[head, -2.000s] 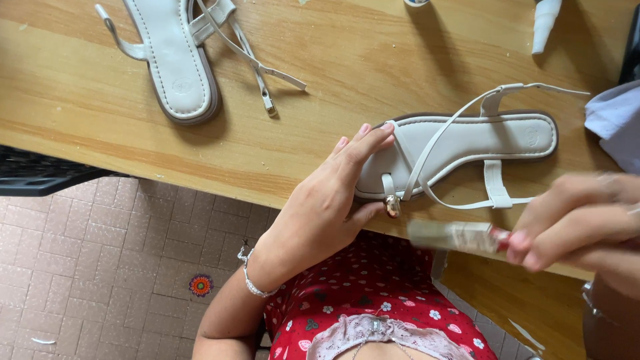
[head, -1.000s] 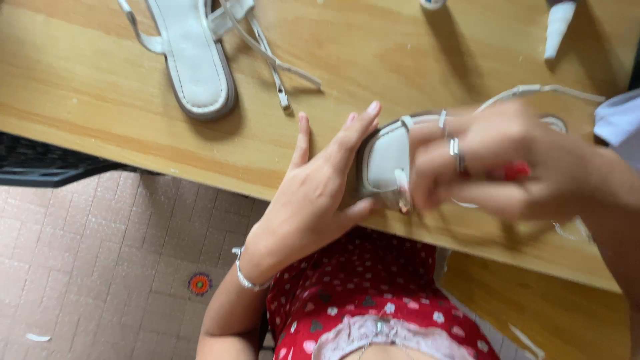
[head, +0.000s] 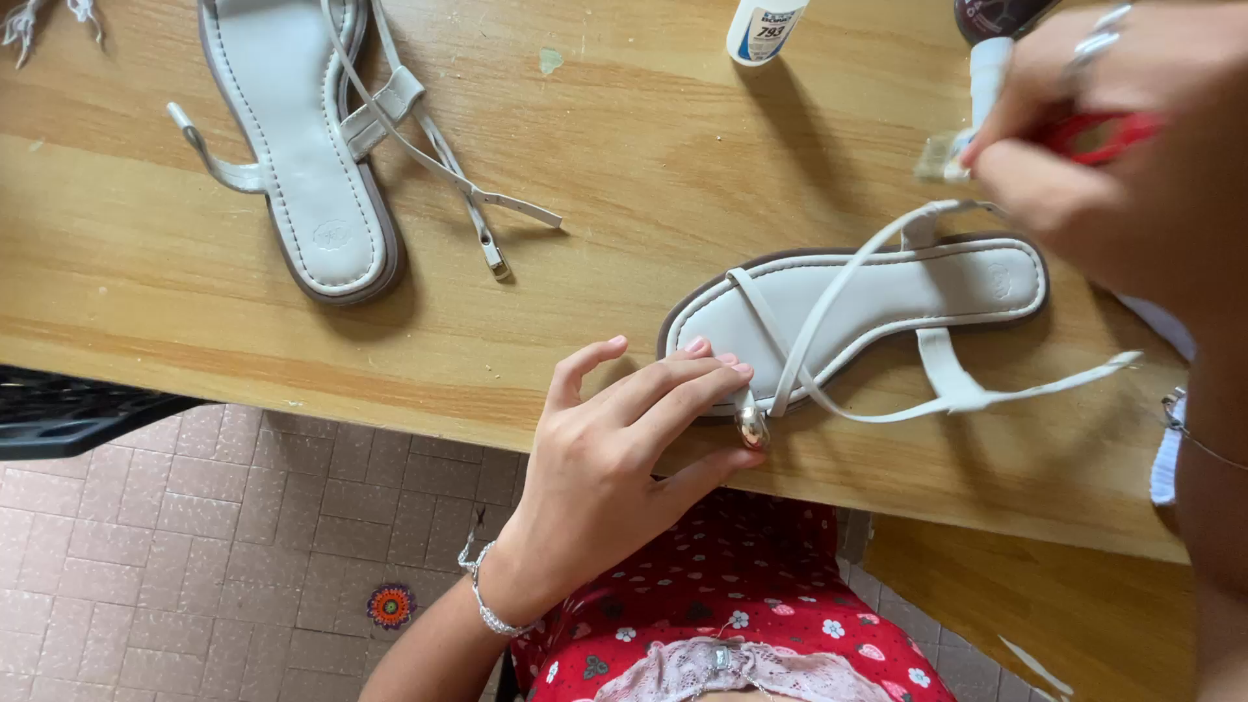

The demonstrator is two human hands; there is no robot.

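A white strappy sandal (head: 848,302) lies sideways on the wooden table, its toe toward my left hand (head: 624,458). That hand rests on the toe end, fingertips on the insole and thumb beside a shiny metallic ornament (head: 751,427) at the strap's end. Above the sandal's heel, my right hand (head: 1102,146) grips a flat brush with a red handle (head: 1097,136); its pale bristles (head: 938,158) point left, near a bottle's white nozzle (head: 988,78). The other white sandal (head: 302,156) lies at the upper left with its straps loose, touched by neither hand.
A white glue bottle (head: 765,29) stands at the top edge of view. A dark bottle (head: 994,15) is at the upper right, and white cloth (head: 1165,458) lies under my right arm. The table's front edge (head: 390,426) runs above a tiled floor. A black item (head: 78,409) is at the left.
My right hand has moved from over the sandal up and right with the brush, uncovering the straps and heel. My left hand stays at the toe end. The view has shifted.
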